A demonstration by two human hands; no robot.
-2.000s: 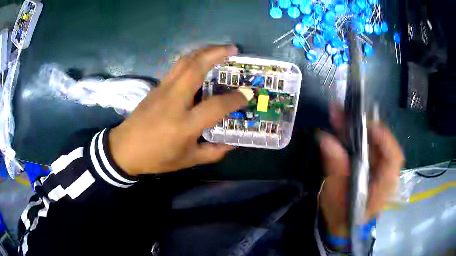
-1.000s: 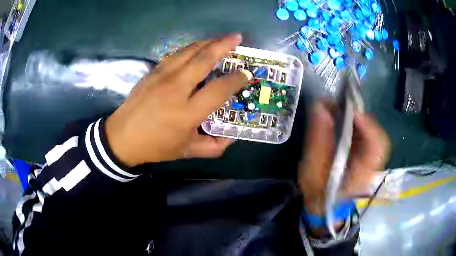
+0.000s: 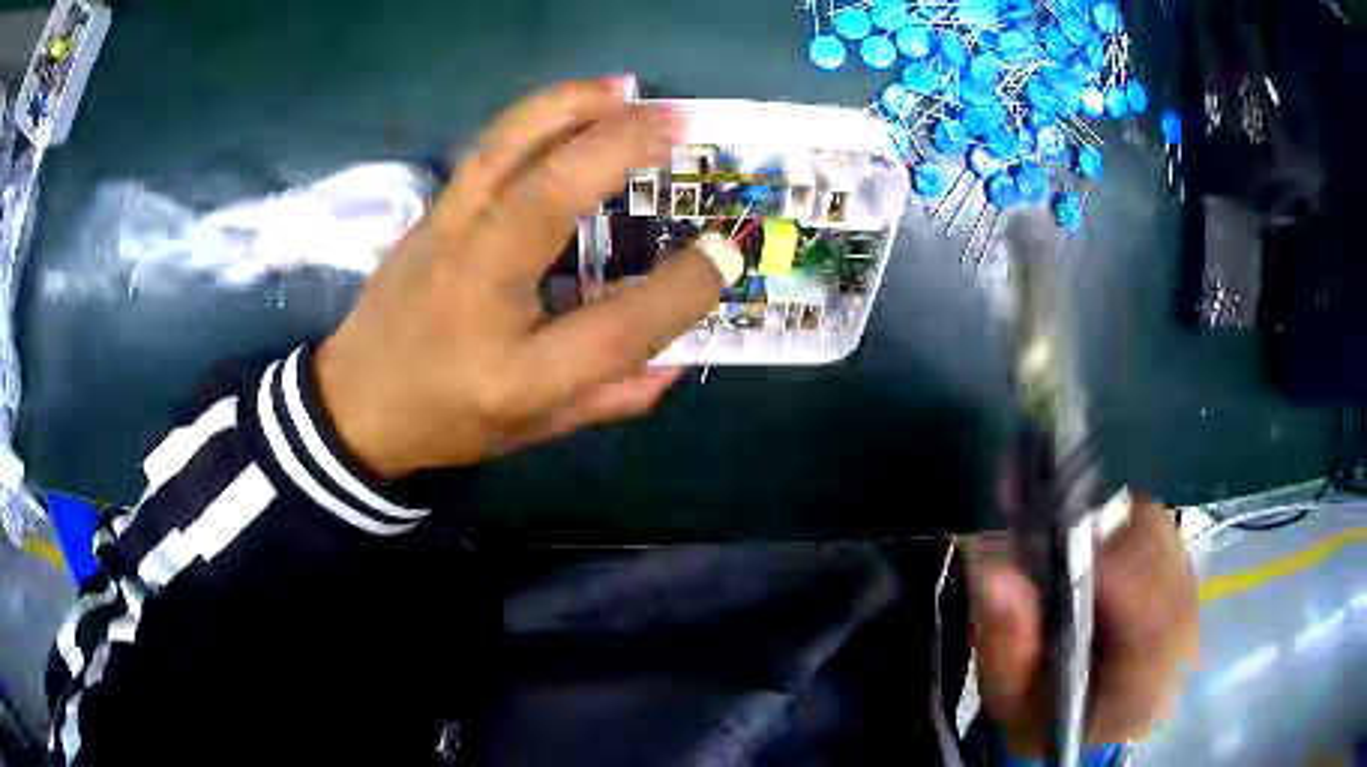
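My left hand (image 3: 502,292) holds the white open socket housing (image 3: 862,322) by its left side, with a pale-capped fingertip inside it. The housing is tilted and shows contact strips along two sides, a green circuit board (image 3: 822,258) and a yellow transformer (image 3: 780,246). Thin leads stick up near that fingertip. My right hand (image 3: 1102,629) is closed around the soldering iron (image 3: 1049,435), which is blurred and points up and away, to the right of the housing and apart from it. The iron's very tip is too blurred to make out.
A loose pile of blue discs with wire legs (image 3: 982,90) lies at the back right. A clear plastic bag bundle (image 3: 285,225) lies left of my left hand. Black equipment (image 3: 1244,195) stands at the right. Another white housing (image 3: 63,68) is at the far left bench edge.
My left hand and the housing have moved slightly up and the housing has tilted. My right hand has moved down, nearer to me, and the iron is now more upright in the picture.
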